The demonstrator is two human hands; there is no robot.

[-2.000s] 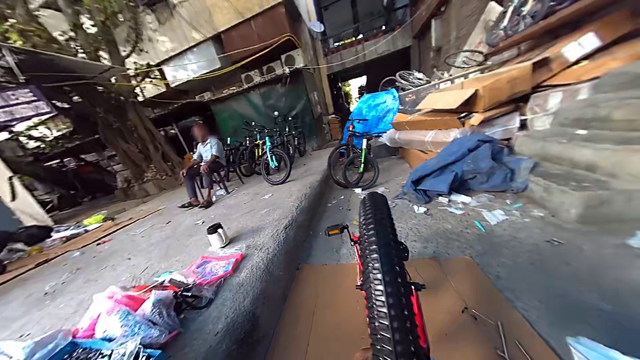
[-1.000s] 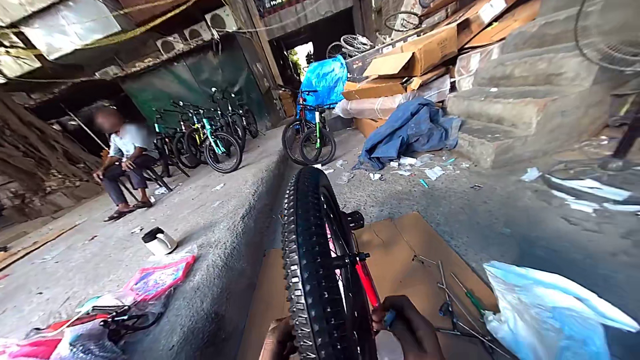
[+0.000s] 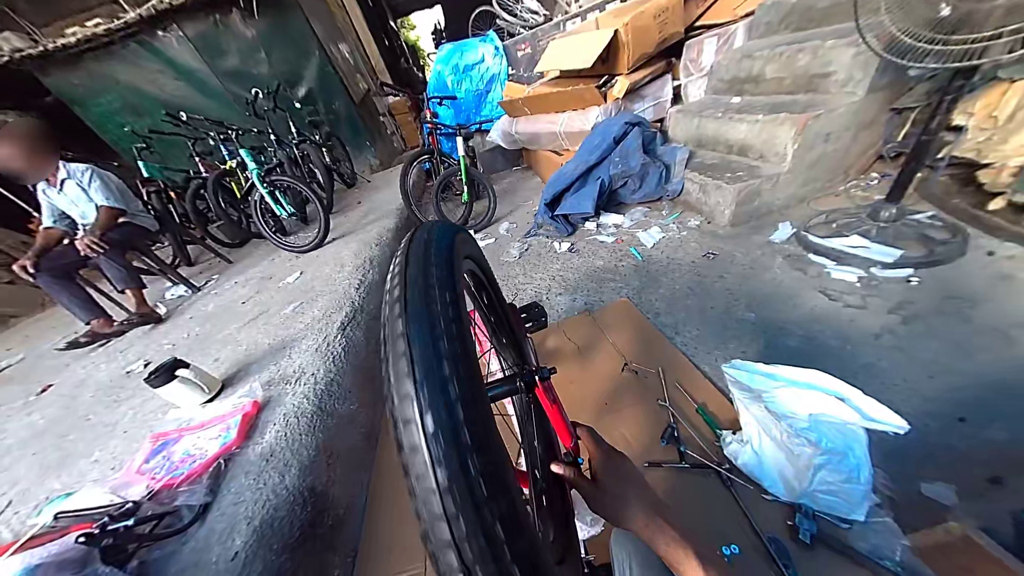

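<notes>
A bicycle wheel with a black knobbly tire stands upright in front of me, its tread blurred. Just right of it runs a red frame tube, with a black axle end at the hub and a black pedal beyond. My right hand is at the lower end of the red tube, fingers curled around it, thumb near the wheel's spokes. My left hand is not in view. Beneath the bicycle lies a flat cardboard sheet.
Tools and a white plastic bag lie right. A concrete ledge runs along the left, bearing a mug and pink packet. A seated person, parked bicycles, concrete steps and a fan stand farther off.
One second ago both hands were low beside the wheel; now only my right hand shows, on the red tube. The tire tread has become blurred. The view has swung right.
</notes>
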